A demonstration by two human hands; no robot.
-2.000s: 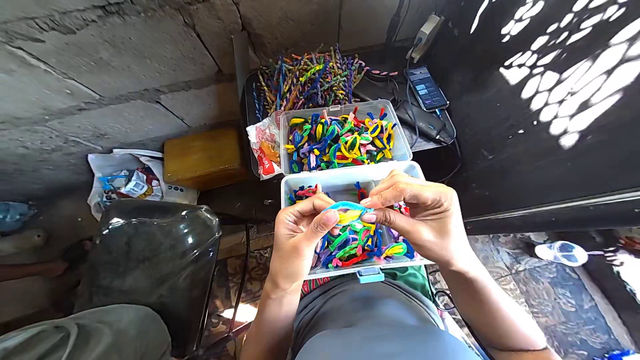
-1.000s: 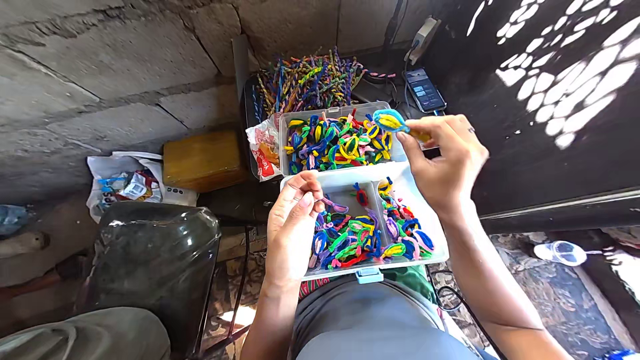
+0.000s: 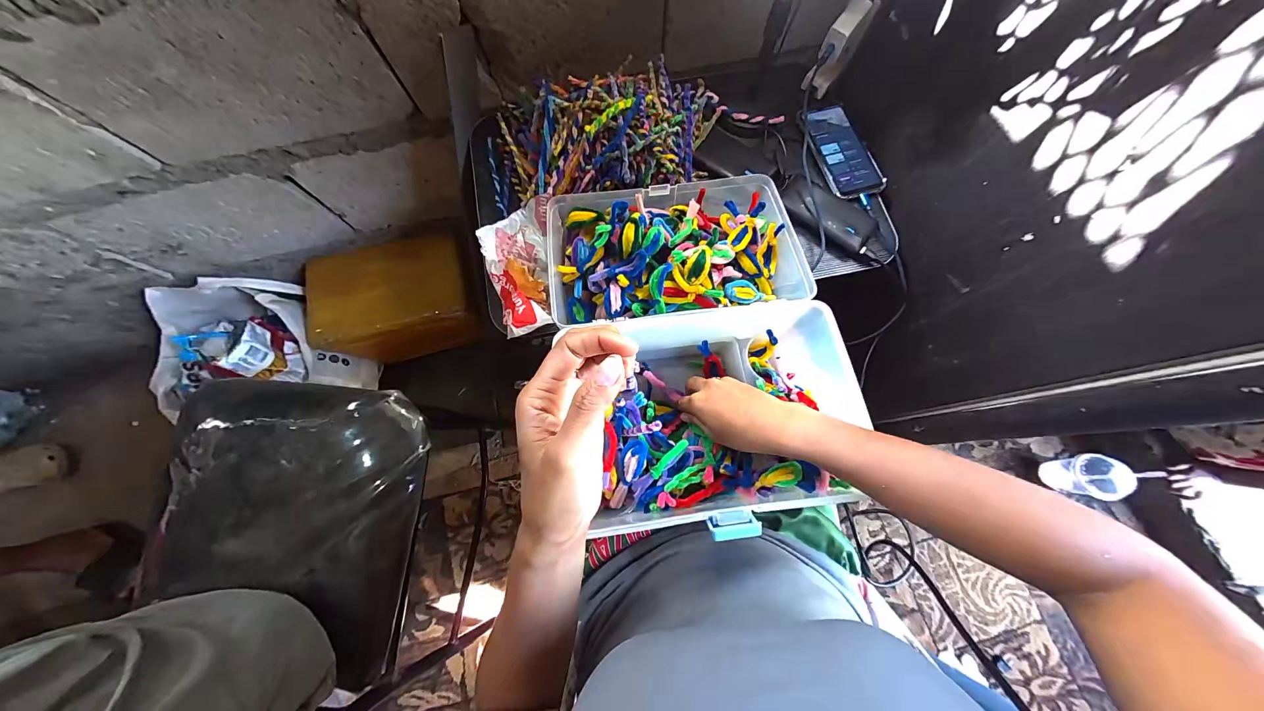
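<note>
An open plastic box [image 3: 832, 385] with a divider lies on my lap, filled with looped and bent pipe-cleaner pieces [image 3: 681, 469] in many colours. My right hand [image 3: 741, 413] reaches down into it, fingertips at a pink and purple piece [image 3: 657, 382]. Above the box's left side is my left hand [image 3: 583, 415], thumb and forefinger pinched together; whether something small is between them cannot be told. Behind, the lid tray [image 3: 802, 272] holds more looped pieces, among them a light-blue and yellow one [image 3: 743, 290] near its front right.
Twisted pipe cleaners [image 3: 612, 128] are piled behind the tray. A smartphone [image 3: 844, 150] with cables rests at the back right. A printed plastic wrapper [image 3: 515, 272] touches the tray's left side. Further left are a yellow-brown block [image 3: 390, 294], a white bag [image 3: 178, 306] and a black seat [image 3: 296, 513].
The light-blue and yellow piece, in both hands at first and then in my right hand over the tray, now lies in the tray. My right hand has come down into the front box.
</note>
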